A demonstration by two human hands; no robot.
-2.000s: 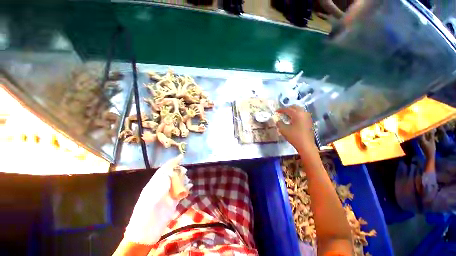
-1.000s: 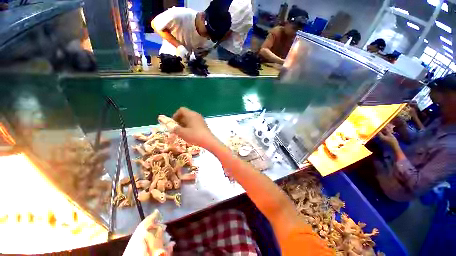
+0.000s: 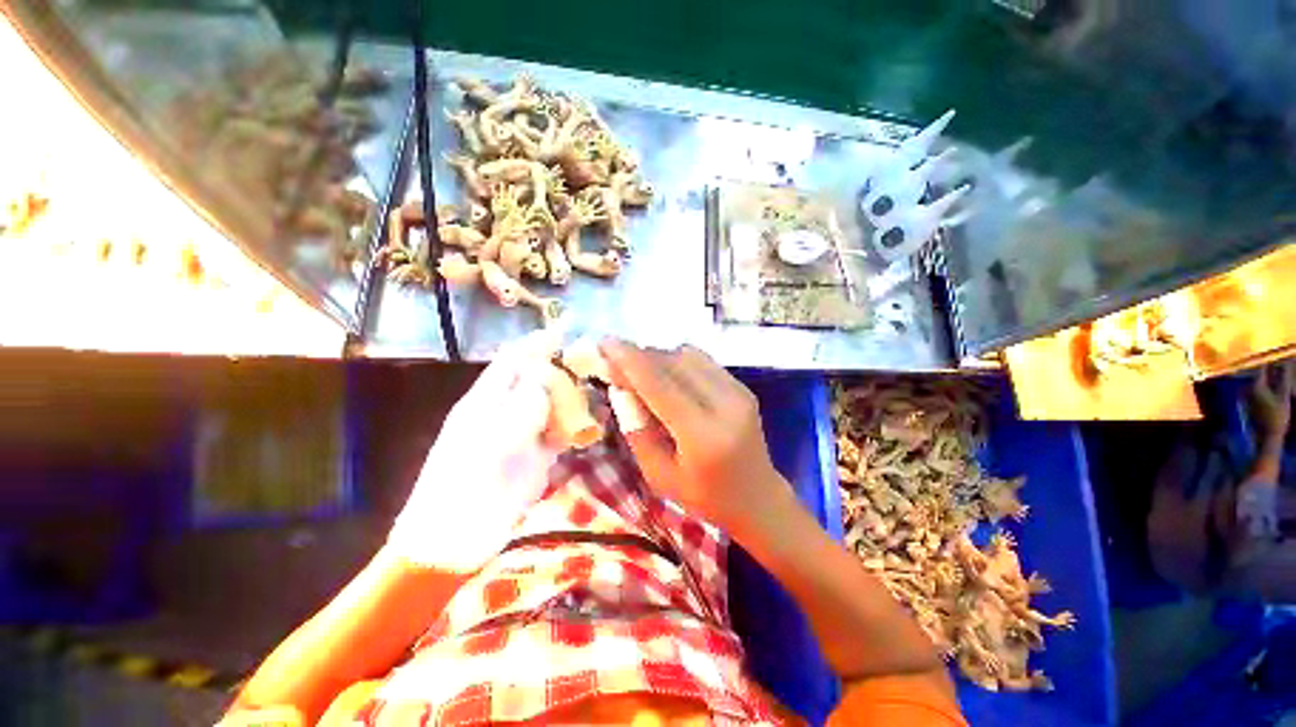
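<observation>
Both hands are together over my lap, in front of the bench edge. My left hand (image 3: 481, 452), in a glaring white glove, is closed around a tan moulded limb (image 3: 573, 412), its stub end pointing down towards the lap. My bare right hand (image 3: 699, 429) is beside it, fingertips closed on a tan piece at the left hand's fingers; how far it is a separate limb is hidden by the fingers. A pile of tan limbs (image 3: 533, 185) with spread claws lies on the metal bench.
A stained board (image 3: 768, 301) bears a small white cup (image 3: 803, 247). White spiked holders (image 3: 910, 199) lie right of it. A blue crate (image 3: 1069, 568) of limbs stands by my right side. Black cable (image 3: 431, 185) crosses the bench's left. Lit boxes glare on both sides.
My right hand has come back from the pile to my left hand over the lap, bringing a limb. The view has tilted down, so the workers across the bench are out of sight.
</observation>
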